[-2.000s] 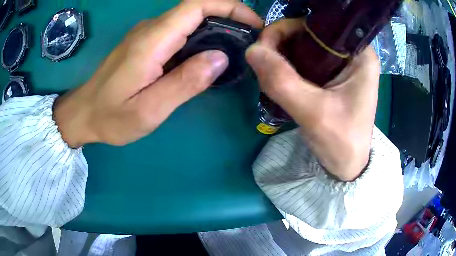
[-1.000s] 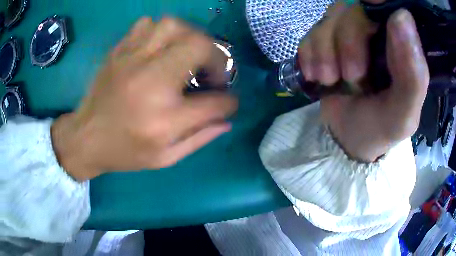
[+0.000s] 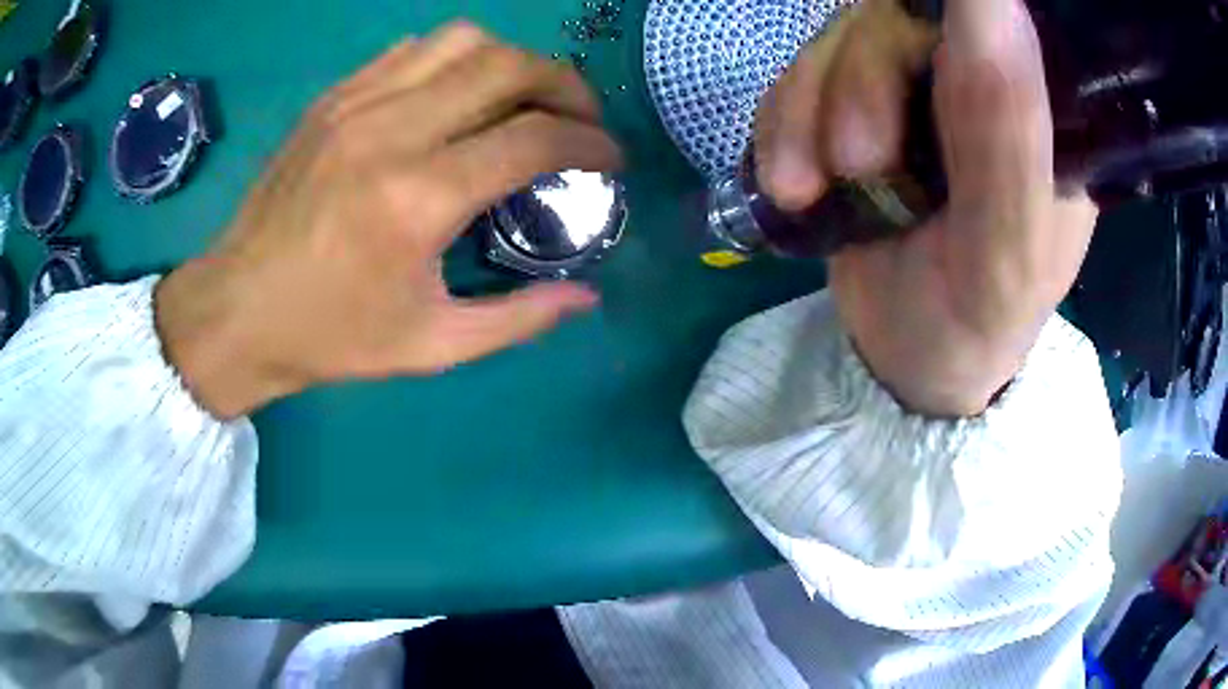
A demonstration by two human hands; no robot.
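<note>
A round watch body [image 3: 559, 222] lies on the green mat in front of me, its glossy face up and reflecting light. My left hand [image 3: 404, 202] is around its left side with thumb and fingers apart; it does not appear to grip it. My right hand [image 3: 943, 215] is closed around the dark maroon electric screwdriver [image 3: 862, 215]. The screwdriver's clear nose [image 3: 731, 215] with a yellow mark points left, a little right of the watch body. The bit tip cannot be made out.
The perforated screw plate [image 3: 707, 88] lies beyond the screwdriver nose, with small screws [image 3: 593, 24] scattered to its left. Several watch bodies [image 3: 158, 139] lie at the far left. Black parts [image 3: 1196, 289] are at the far right. The green mat's [image 3: 498, 485] curved edge is nearest me.
The watch body, held up in my left hand two seconds ago, now lies on the mat with the hand opened around it. My right hand has turned the screwdriver nose leftward.
</note>
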